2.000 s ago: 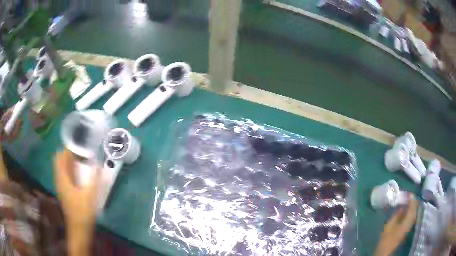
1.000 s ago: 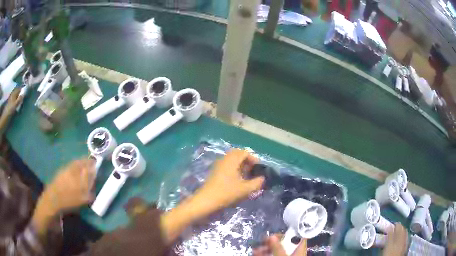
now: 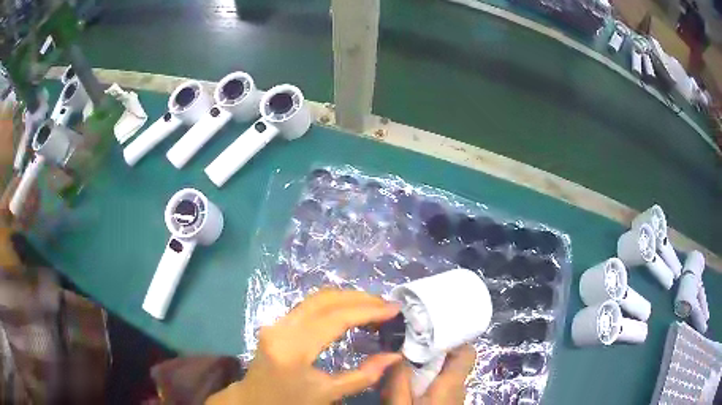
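Note:
A white fan unit [image 3: 451,308] is held tilted over the plastic-covered sheet, its open spoked end facing left. My right hand [image 3: 431,380] is closed around its handle below the head, partly cut off by the bottom edge. My left hand [image 3: 317,348] is at the open end, thumb and forefinger bent around a dark round insert [image 3: 392,326] close to the rim. The insert is partly hidden by the fingers. The shiny clear-covered parts sheet [image 3: 356,229] with rows of dark discs lies flat beneath both hands.
Three white fans [image 3: 257,142] lie at the back left; one more [image 3: 182,245] lies nearer. Several white fans [image 3: 606,285] lie at right beside a gridded tray [image 3: 689,368]. A pale rail [image 3: 475,162] and post [image 3: 354,63] stand behind. Another person's plaid sleeve [image 3: 59,340] is at lower left.
My left hand has moved from over the sheet down to the fan's open end. The fan has turned to face left. Another person's hand and one fan have gone from the left.

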